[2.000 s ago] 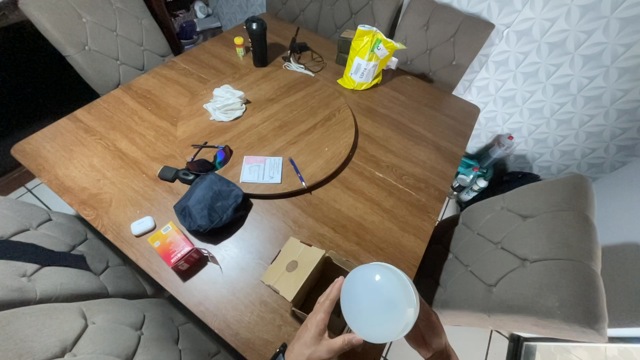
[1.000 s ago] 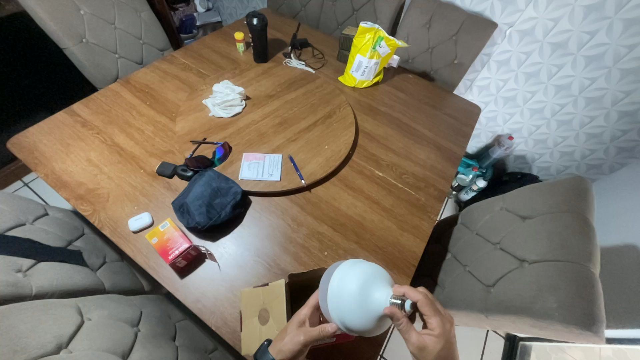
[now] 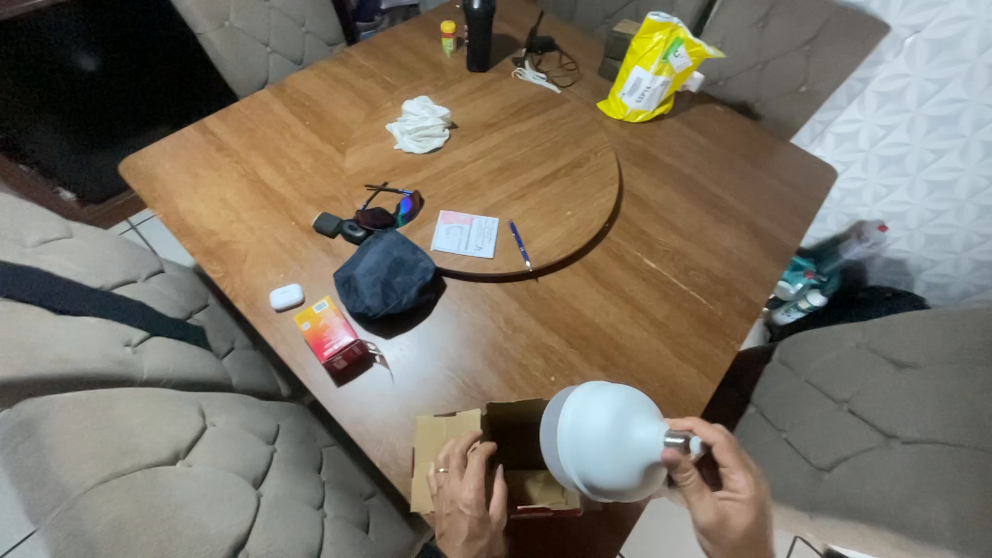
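A large white LED light bulb (image 3: 612, 442) is held sideways over the near corner of the wooden table, its metal screw base pinched between the thumb and fingers of my right hand (image 3: 721, 480). Just left of the bulb, an open cardboard box (image 3: 521, 434) stands on the table, partly covered by the bulb. My left hand (image 3: 467, 492), with a ring on one finger, rests at the box's raised flap (image 3: 443, 426); how firmly it touches the cardboard is unclear. A small red and orange carton (image 3: 332, 333) lies farther left with one end open.
Near the carton are a white earbud case (image 3: 287, 297), a dark cloth pouch (image 3: 385, 275) and sunglasses (image 3: 391, 209). A booklet (image 3: 465, 234), pen (image 3: 520, 245), crumpled white cloth (image 3: 421, 125), black tumbler (image 3: 479, 35) and yellow package (image 3: 655, 70) stand or lie beyond. Upholstered chairs (image 3: 876, 434) flank the table.
My left hand has let go of the bulb and moved to the box flap. My right hand alone now holds the bulb, which first faced up and now lies sideways.
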